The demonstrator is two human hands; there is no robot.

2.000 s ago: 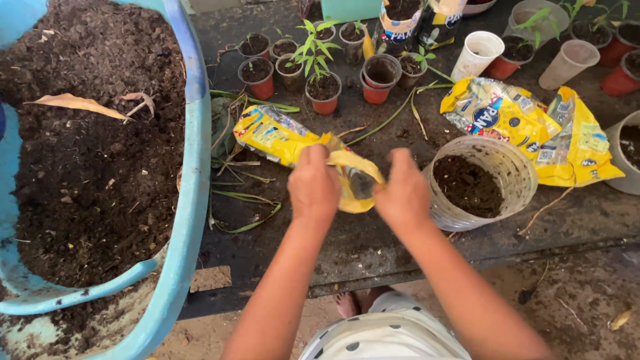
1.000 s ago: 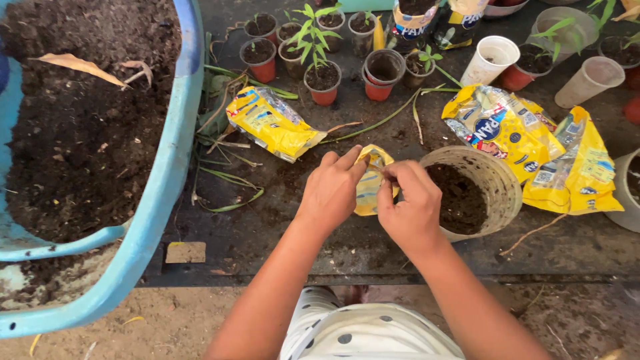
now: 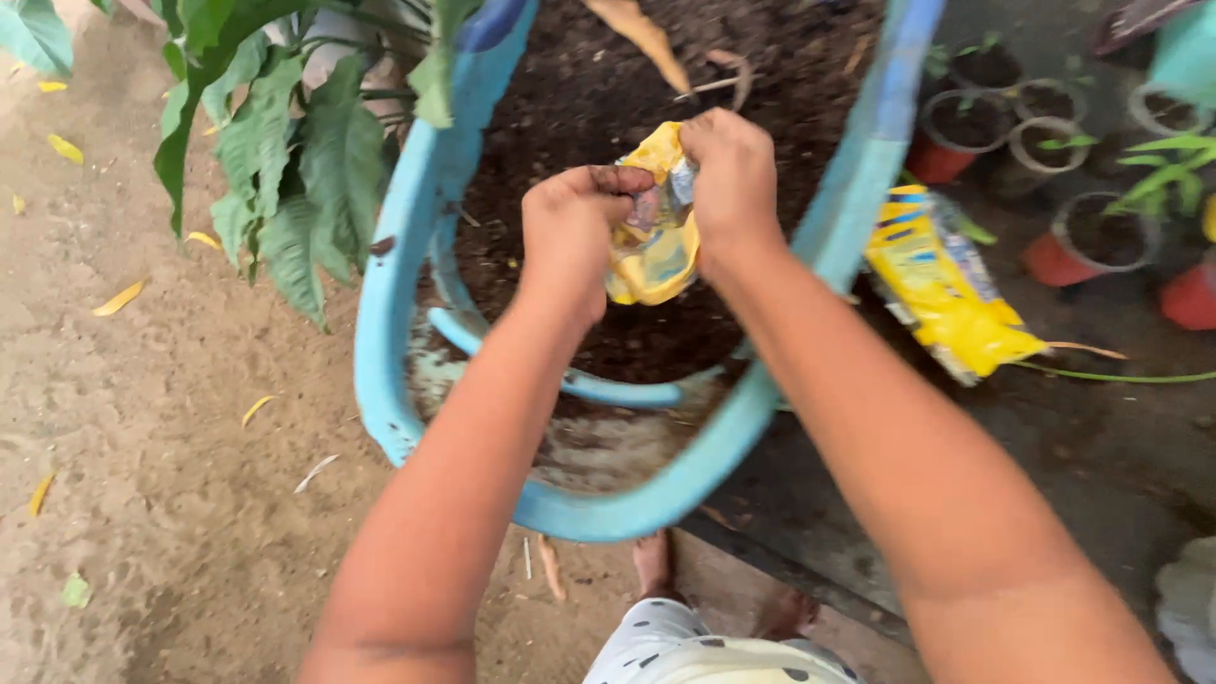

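Both of my hands hold a yellow plastic packet (image 3: 655, 228) by its rim, its mouth facing up, above a blue plastic tub (image 3: 608, 513) of dark soil (image 3: 798, 95). My left hand (image 3: 570, 233) grips the packet's left edge, with soil on the fingertips. Across from it, my right hand (image 3: 731, 185) pinches the upper right edge. Through the opening the packet's inner wall shows; whether anything lies at its bottom cannot be told. A second yellow packet (image 3: 950, 285) lies flattened on the dark table to the right of the tub.
Small pots with seedlings (image 3: 1102, 237) stand on the dark table (image 3: 1073, 456) at the right. A leafy green plant (image 3: 323, 180) hangs beside the tub's left side. A dry leaf (image 3: 646, 38) lies on the soil. Sandy ground (image 3: 190, 532) with fallen leaves spans the left.
My hands have carried the yellow packet from over the table, near the clear soil container, to over the blue tub. The view has swung left.
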